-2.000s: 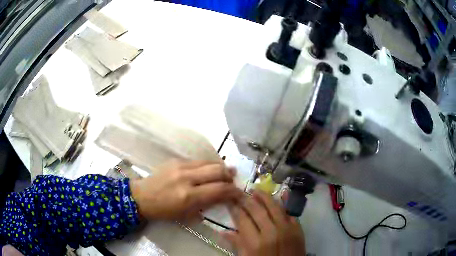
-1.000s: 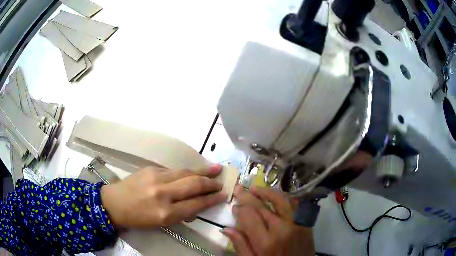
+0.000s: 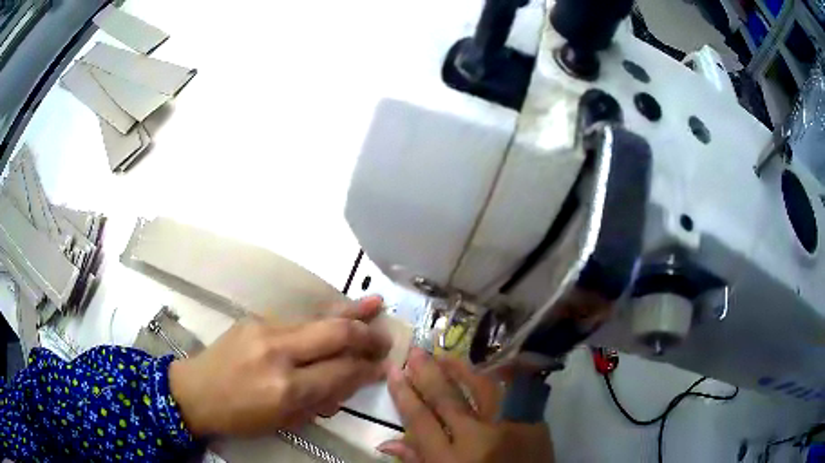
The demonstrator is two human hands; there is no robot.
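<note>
A long beige panel [image 3: 226, 267] lies curved on the white table, its right end at the presser foot [image 3: 439, 327] of the white sewing machine [image 3: 434, 190]. My left hand [image 3: 285, 371] pinches the panel near that end. My right hand [image 3: 448, 407] lies just right of it, fingertips on the panel's end beside the needle area; the fingers partly hide the contact. A yellow strip [image 3: 457, 335] shows by the foot. A zippered panel [image 3: 308, 443] with a metal tooth line lies under and below my left hand, partly cut off.
Loose beige panels [image 3: 127, 86] lie at the upper left, and a fanned pile [image 3: 45, 244] lies at the left edge. A dark cylinder [image 3: 525, 398] hangs right of my right hand. A red device [image 3: 604, 360] on black cord lies on the machine bed.
Since the earliest frame, the panel has gone from blurred to lying flatter with its end at the foot. My hands have stayed close together there. The camera view has shifted and moved closer.
</note>
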